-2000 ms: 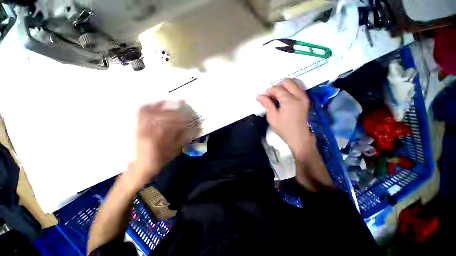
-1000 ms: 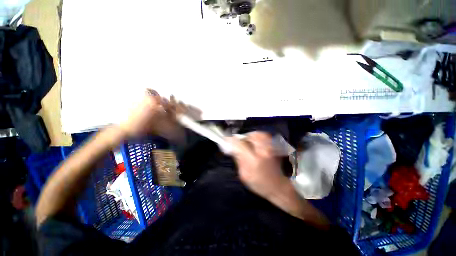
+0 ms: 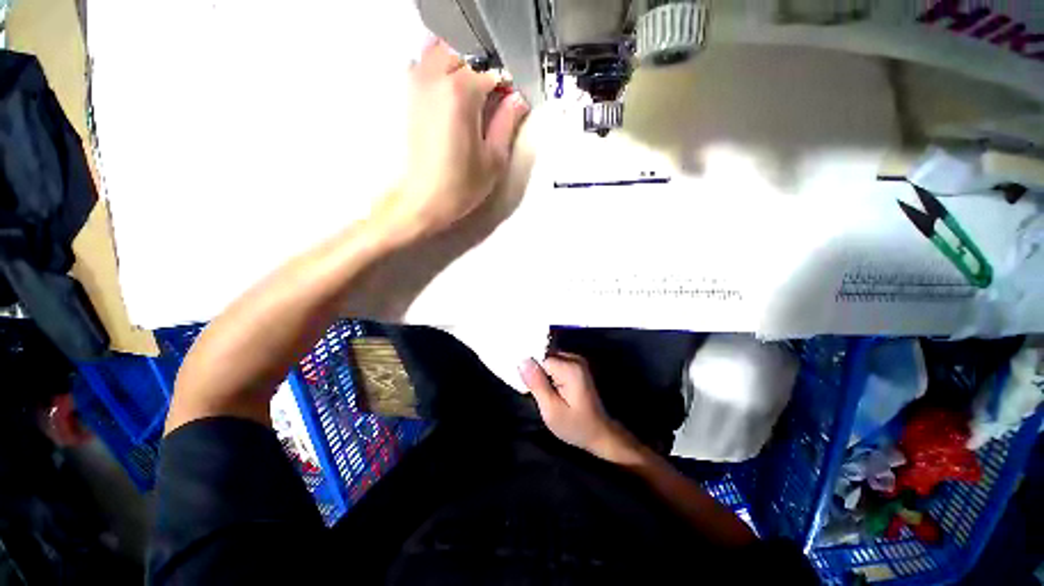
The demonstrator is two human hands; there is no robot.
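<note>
A white fabric piece [image 3: 498, 343] hangs over the table's front edge and is hard to tell from the white table [image 3: 263, 137]. My right hand [image 3: 572, 403] pinches its lower end below the edge. My left hand [image 3: 464, 132] is on the table just left of the needle area [image 3: 595, 97], fingers curled; the fabric seems to run up to it, but what its fingertips hold is hard to see. The sewing machine head [image 3: 778, 92] with HIKA lettering is at the upper right.
Green-handled snips [image 3: 956, 240] lie at the table's right. A blue basket [image 3: 830, 458] with red, white and grey scraps stands below right; another blue basket [image 3: 326, 458] is below left. A pale bundle [image 3: 738, 395] is beside my right hand. Black cloth [image 3: 44, 172] lies at the left end.
My left hand has moved up from the front edge to beside the needle area. My right hand still holds the white piece, now hanging over the edge. The view has shifted.
</note>
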